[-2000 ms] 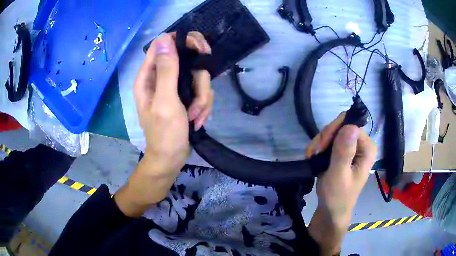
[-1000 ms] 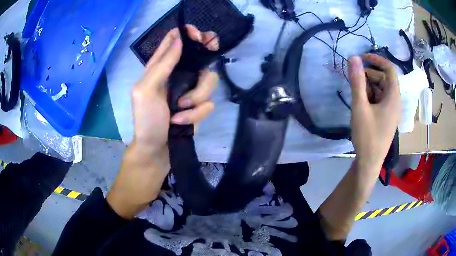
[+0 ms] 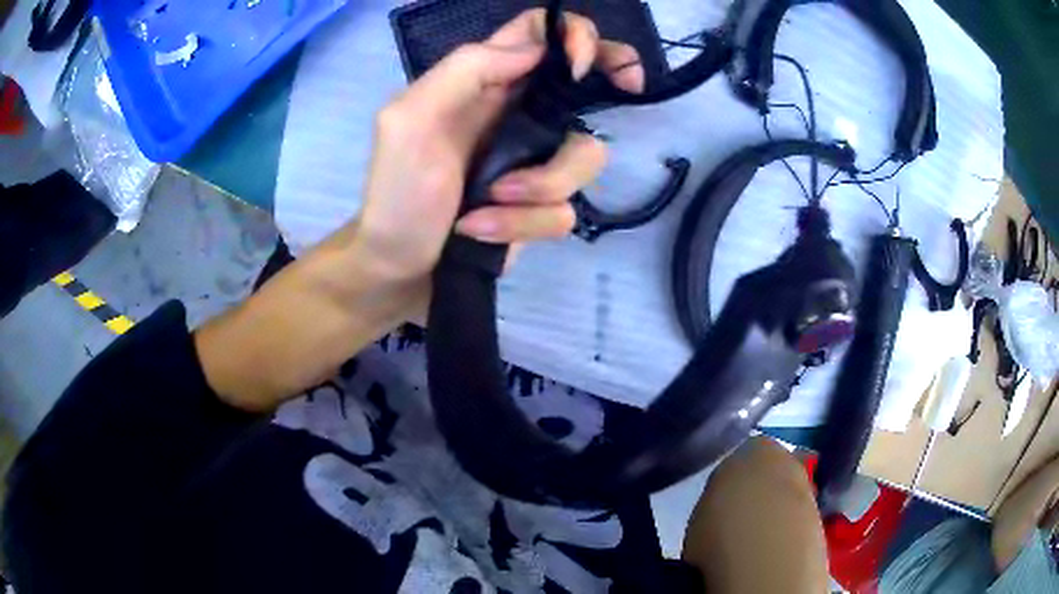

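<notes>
My left hand [image 3: 488, 151] grips one end of a black padded headband [image 3: 465, 371], with a thin black yoke arm sticking out past the fingers. The headband curves down and up to its other end, where a shiny round joint with a reddish face shows near the right. My right hand is not visible; a bare right forearm [image 3: 755, 522] shows at the bottom edge. A C-shaped yoke [image 3: 639, 217] lies on the white foam sheet [image 3: 581, 313], partly behind my left hand.
A gridded black tray [image 3: 453, 29] lies behind my left hand. A blue bin [image 3: 197, 81] is upper left. Two more headbands [image 3: 708, 232] with thin wires lie at centre right and top right. A long black padded piece [image 3: 865, 360] stretches beside them. Another person's arm [image 3: 1028, 511] shows lower right.
My right hand first let go of the headband's right end and has now left view. The view has shifted. My left hand still holds the headband, whose free end now points up and right.
</notes>
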